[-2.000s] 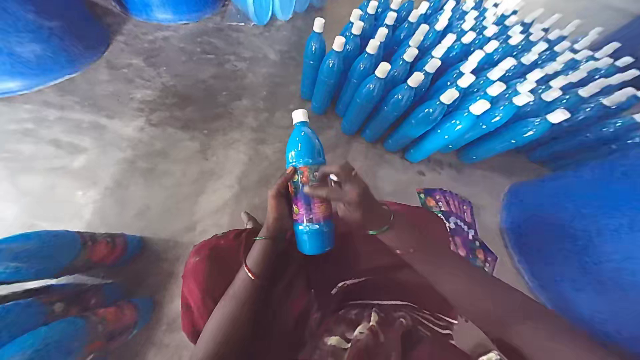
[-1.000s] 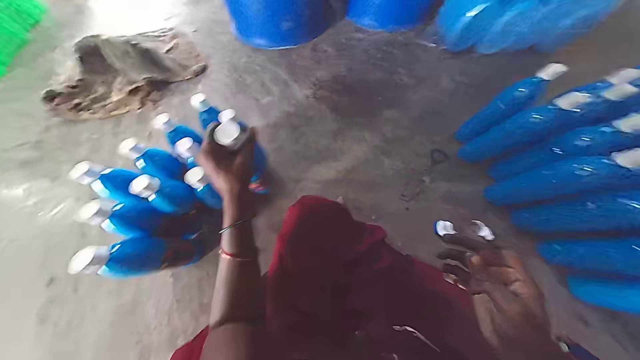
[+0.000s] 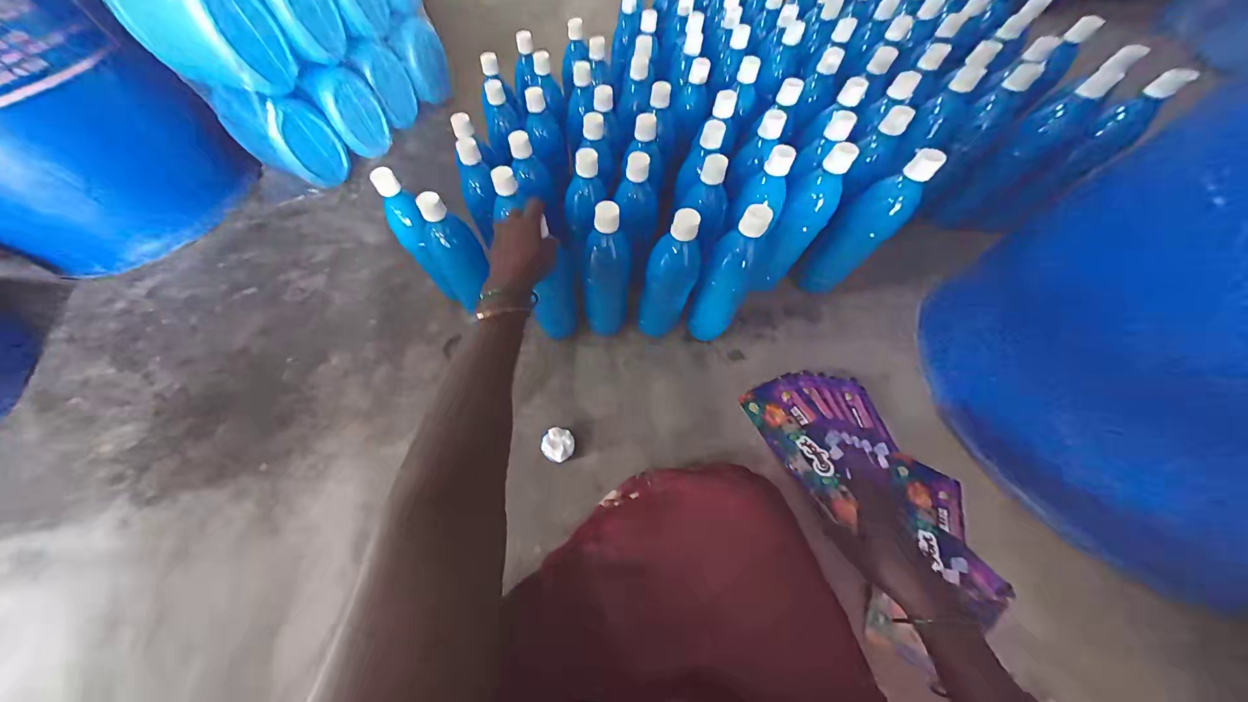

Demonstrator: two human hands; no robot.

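My left hand (image 3: 522, 249) reaches to the front left of a crowd of blue plastic bottles (image 3: 606, 278) with white caps; its fingers are at the top of one front bottle, and whether they grip it is hard to tell. My right hand (image 3: 877, 531) lies over a fanned stack of purple printed labels (image 3: 829, 419) on the floor at the right, its fingers dark and blurred against them. A second group of labels (image 3: 931, 487) shows beside that hand. On the floor between my arms is a small crumpled white piece (image 3: 558, 445).
A large blue drum (image 3: 1102, 370) stands at the right, close to the labels. Another blue drum (image 3: 107, 146) is at the upper left, with light-blue bottles (image 3: 312, 117) lying stacked beside it. The concrete floor (image 3: 244, 390) shows at the left.
The view has swung from the smaller bottle group back to the large one. My left hand has left the bottle it held among that group. My right hand is now at the labels.
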